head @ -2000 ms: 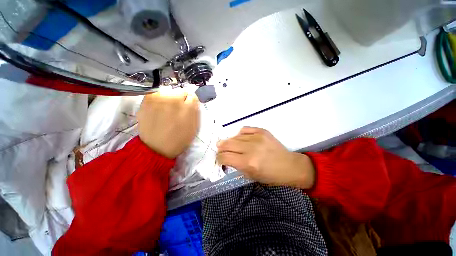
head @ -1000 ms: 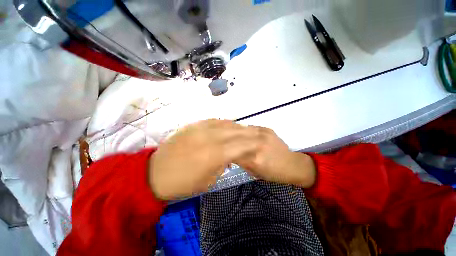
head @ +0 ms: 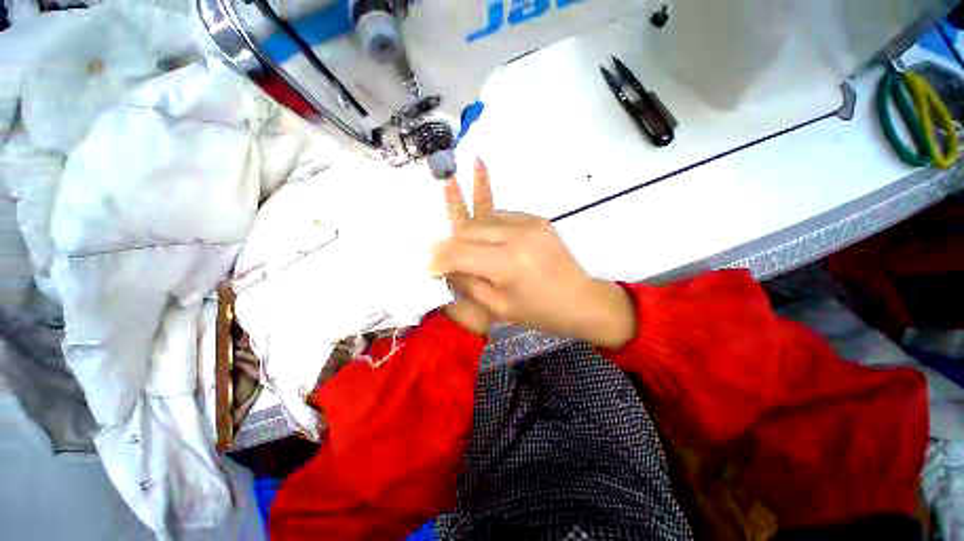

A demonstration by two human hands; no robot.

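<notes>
A white quilted panel [head: 359, 227] lies on the machine bed, its right edge near the needle area [head: 428, 137]. Loose threads hang from its lower edge. My left hand [head: 468, 201] is mostly hidden under my right; two fingers point up beside the panel's right edge, near the grey block below the presser foot. My right hand [head: 534, 269] crosses over it, fingertips on the panel's right edge; whether either hand grips cloth is unclear. A brown strip [head: 224, 365] and some checked fabric [head: 245, 370] show at the panel's lower left.
Black thread snips [head: 640, 103] lie on the bed behind my hands. Green and yellow rings [head: 918, 118] lie at the table's right end. A large puffy white piece [head: 159, 227] hangs over the left side. The taped table edge [head: 761, 257] curves in front. The machine head [head: 444, 42] stands at the top.
The white panel now lies flatter and spreads further right, with its checked fabric and brown strip more exposed. My left hand went from the needle to under my right hand. The view has shifted.
</notes>
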